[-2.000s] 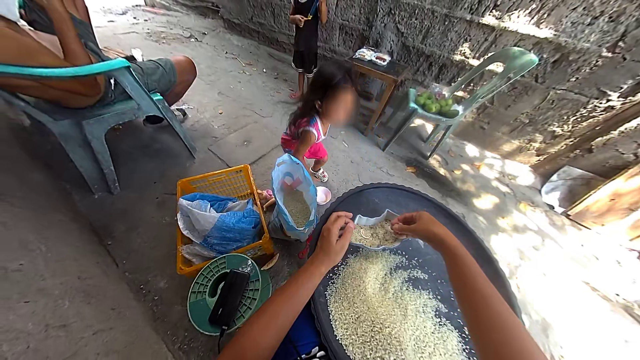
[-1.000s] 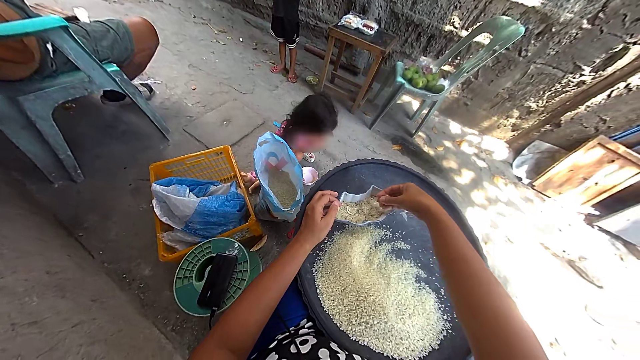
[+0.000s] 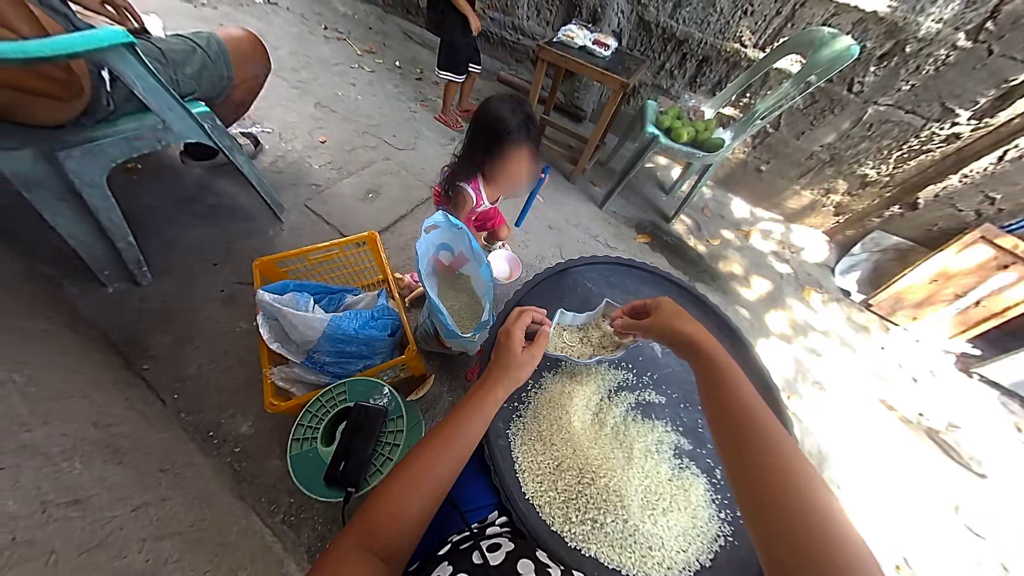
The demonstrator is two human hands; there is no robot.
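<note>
A round dark tray [image 3: 588, 270] with a scalloped rim lies before me, and a broad heap of pale rice grains [image 3: 612, 472] is spread over it. Above the tray's far part is a small whitish container [image 3: 602, 309] with a wavy rim, holding browner grains [image 3: 586, 338]. My left hand [image 3: 522, 342] grips its left edge between thumb and fingers. At its right edge is my right hand [image 3: 652, 322], fingers closed together by the rim; whether they pinch the rim or some grains cannot be told. Left of the tray stands a light blue plastic bag [image 3: 453, 240] with grain inside.
A yellow crate [image 3: 320, 254] holds blue and white sacks. In front of it is a green spool [image 3: 308, 448] with a black device on it. A person crouches behind the bag, near a pink bowl [image 3: 505, 265]. Others are farther back, beside plastic chairs [image 3: 824, 48] and a wooden table [image 3: 552, 54].
The crouching person's head, bent low behind the bag one second ago, is raised now. Both my hands stay at the whitish container. The view has shifted somewhat.
</note>
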